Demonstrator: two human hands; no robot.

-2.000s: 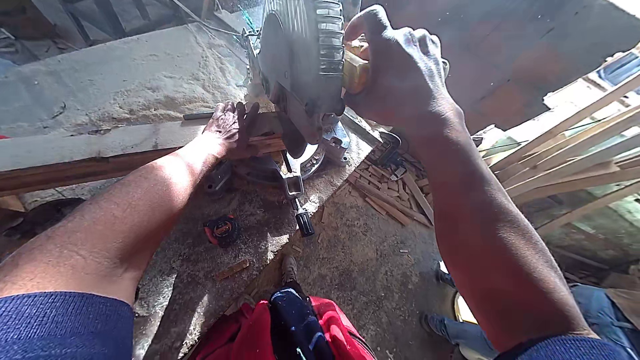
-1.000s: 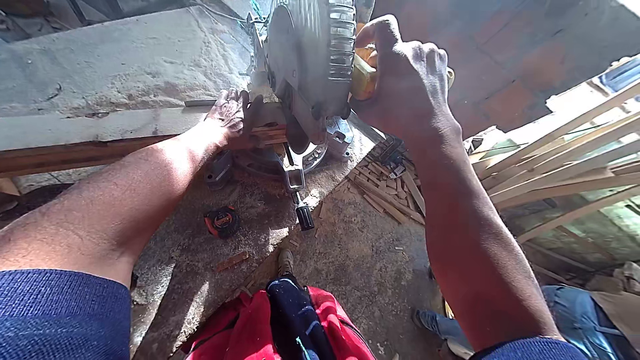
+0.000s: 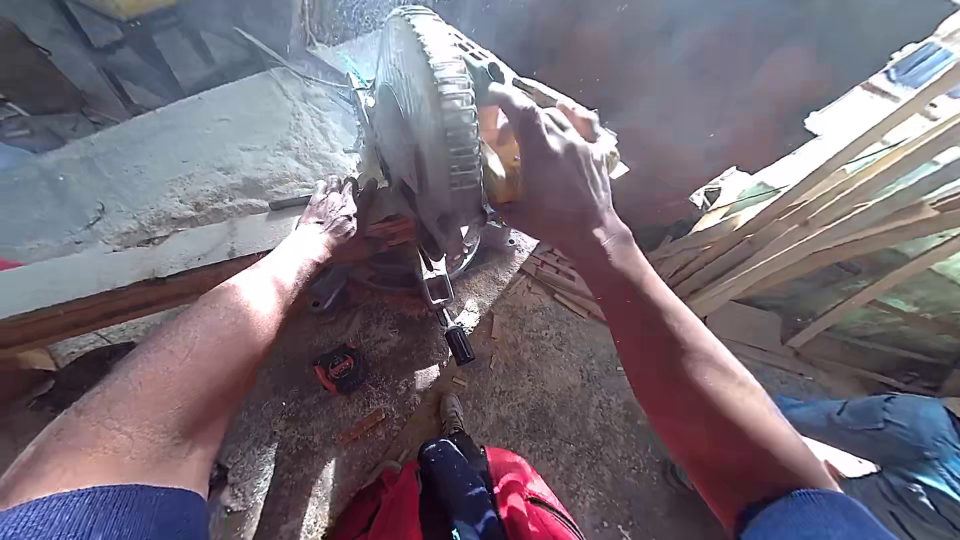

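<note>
A miter saw (image 3: 431, 112) with a ribbed round guard stands in front of me, its lower frame and black-handled lever (image 3: 459, 343) pointing toward me. My right hand (image 3: 551, 157) is closed around the saw's yellow handle part (image 3: 504, 154). My left hand (image 3: 334, 210) presses on the end of a long wooden board (image 3: 150, 259), just left of the saw guard. The board's pale top and reddish side run off to the left. The blade itself and the spot where it meets the wood are hidden by the guard.
A tape measure (image 3: 341, 369) and a wood scrap (image 3: 363, 425) lie on the dusty ground. Offcuts (image 3: 559, 277) are heaped right of the saw. Long wooden strips (image 3: 817, 210) lean at the right. A person's blue trousers (image 3: 870, 435) show at lower right. Dust hangs beyond the saw.
The trousered legs at the lower right have shifted. More haze shows behind the saw. Both hands keep their places on the board and the saw.
</note>
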